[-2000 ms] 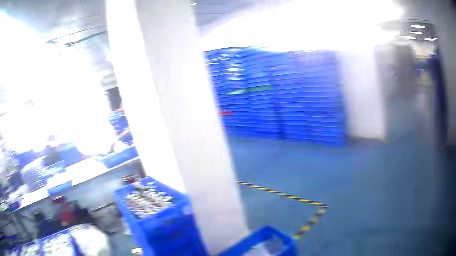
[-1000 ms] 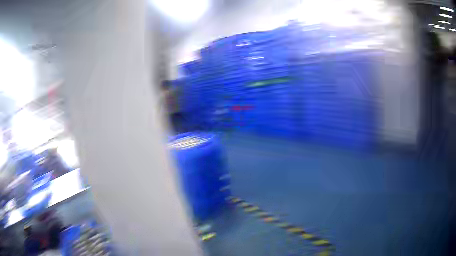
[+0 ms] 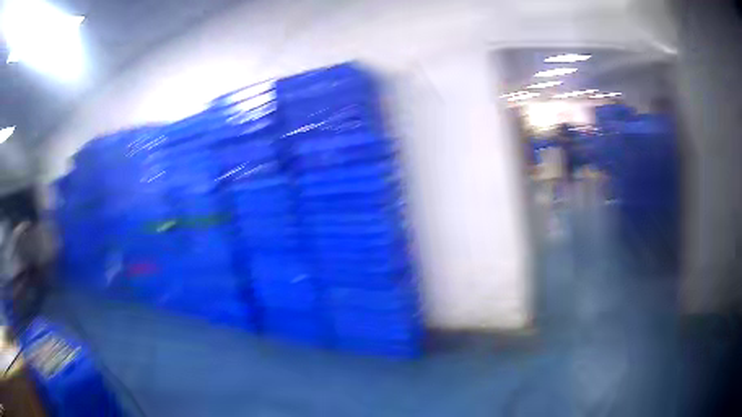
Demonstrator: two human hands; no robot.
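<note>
No hand is in the picture. Tall stacks of blue plastic totes (image 3: 350, 220) stand side by side against the wall, from the left to the middle of the view. A green band and a red mark show on the stacks further left. A lower blue tote stack (image 3: 69, 375) is cut off at the bottom left, with pale contents at its top that are too blurred to name. The whole view is blurred.
A white wall section (image 3: 468, 204) stands right of the stacks. Beyond it is a doorway with a lit hall and more blue stacks (image 3: 647, 187). A blurred person (image 3: 28, 256) is at the far left. Blue floor (image 3: 268, 383) runs in front.
The view has swung right and come nearer the tall stacks. The white pillar, the bench and the floor tape have left the picture. The doorway now shows at the right.
</note>
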